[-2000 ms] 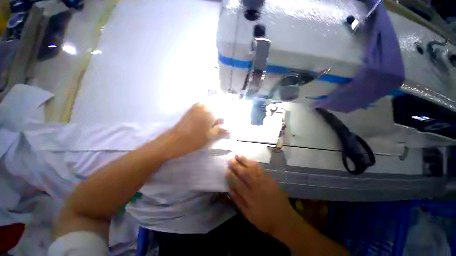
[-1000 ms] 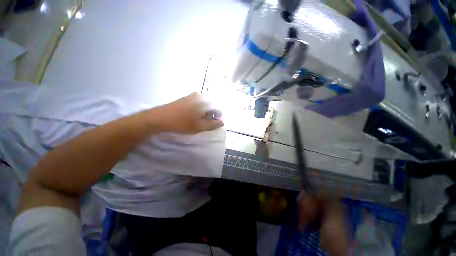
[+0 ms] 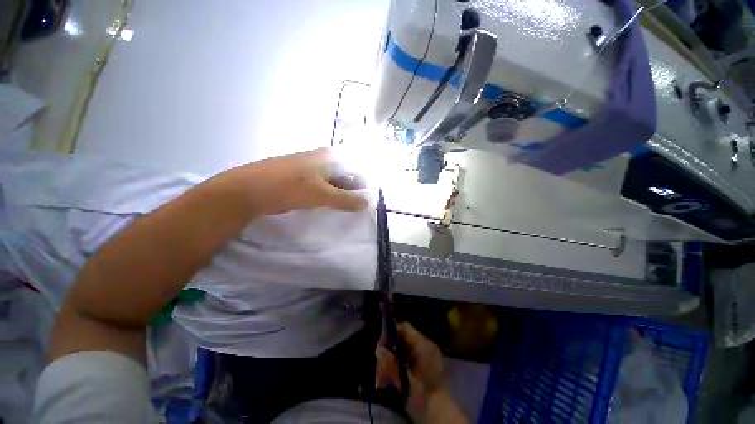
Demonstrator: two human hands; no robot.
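A white garment piece (image 3: 306, 244) lies over the table's front edge and hangs down at the left. My left hand (image 3: 310, 184) holds its upper edge close to the bright spot under the sewing machine head (image 3: 530, 74). My right hand (image 3: 414, 364) is below the table edge, closed on the handles of the black scissors (image 3: 382, 257). The blades point up along the cloth's right edge, with the tips near my left fingertips. The glare hides the needle and what the fingertips pinch.
A grey edge ruler (image 3: 497, 273) runs along the table's front edge. A blue plastic basket (image 3: 546, 373) stands below at the right. A purple cloth strip (image 3: 633, 91) is tied around the machine arm. A yellowish strip (image 3: 95, 70) crosses the table at left. A green part (image 3: 178, 306) shows among the cloth.
My right hand has left the cloth, picked up the scissors from the machine bed and brought them left to the cloth's edge. My left hand stays near the needle area.
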